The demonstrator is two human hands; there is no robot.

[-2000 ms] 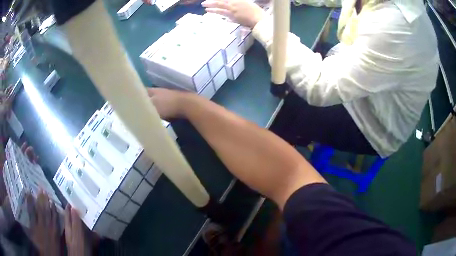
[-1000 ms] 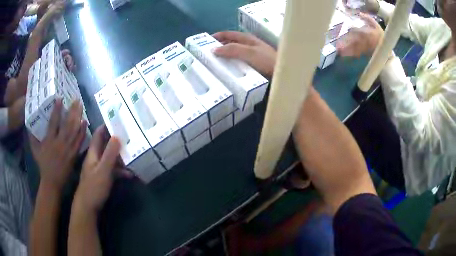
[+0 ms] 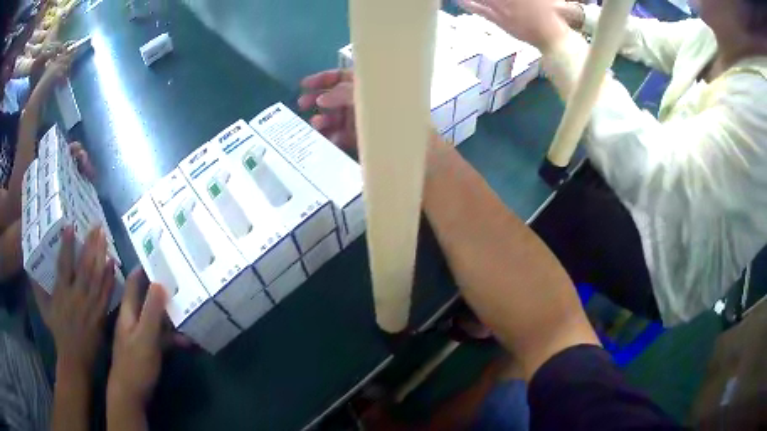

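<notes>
A block of white cartons point(image 3: 227, 219) lies on the dark green mat, two layers high. Four top cartons show device pictures. The top carton at the right end point(image 3: 307, 164) shows fine print and lies against the others, its near end slightly offset. My left hand point(image 3: 139, 324) grips the block's left end, with the thumb at the top edge and the fingers partly hidden. My right hand point(image 3: 335, 105) is open beside the far part of the right-end carton, fingers apart. The cream post hides part of my right hand and wrist.
The cream post point(image 3: 394, 168) stands between block and my right forearm. Another person's hands hold a carton stack point(image 3: 63, 210) at left. More cartons point(image 3: 458, 93) lie beyond, by a person in a pale jacket point(image 3: 647, 160). A loose carton point(image 3: 156, 49) lies far up the table.
My right hand has let go of the right-end carton, which now shows its printed face and sits flatter against the block. The view has shifted, so the block appears lower and further left.
</notes>
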